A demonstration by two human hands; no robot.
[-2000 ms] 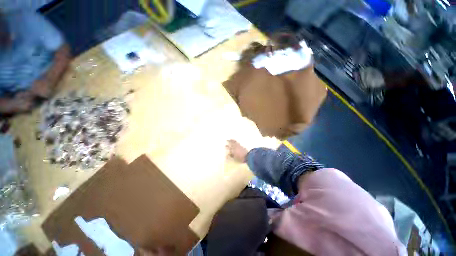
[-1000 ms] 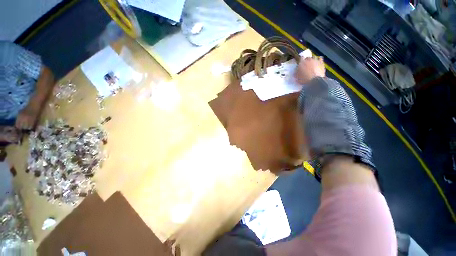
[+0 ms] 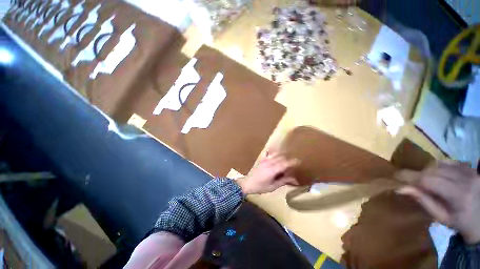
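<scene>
A brown bag panel [image 3: 342, 157] is held tilted above the tan table, with a thin brown handle loop [image 3: 337, 198] hanging along its near side. My left hand [image 3: 271, 171] holds its left end with closed fingers. My right hand [image 3: 445, 192], blurred at the right edge, grips its right end. More brown panels [image 3: 392, 231] lie under and beside my right hand. To the left, overlapping brown panels [image 3: 242, 126] lie in a row, with white notched patches [image 3: 208, 105] and arched handles between patches.
A heap of small glittering parts [image 3: 297, 44] lies at the table's far side. A white sheet [image 3: 388, 47] with a dark item and clear plastic lies right of it. A yellow handwheel [image 3: 460, 55] stands at the upper right. The table's near edge borders a dark floor [image 3: 158, 176].
The view has swung left to the panel row. My right hand, earlier at the stack's white patches, now grips a raised panel. My left hand has come into view on its other end.
</scene>
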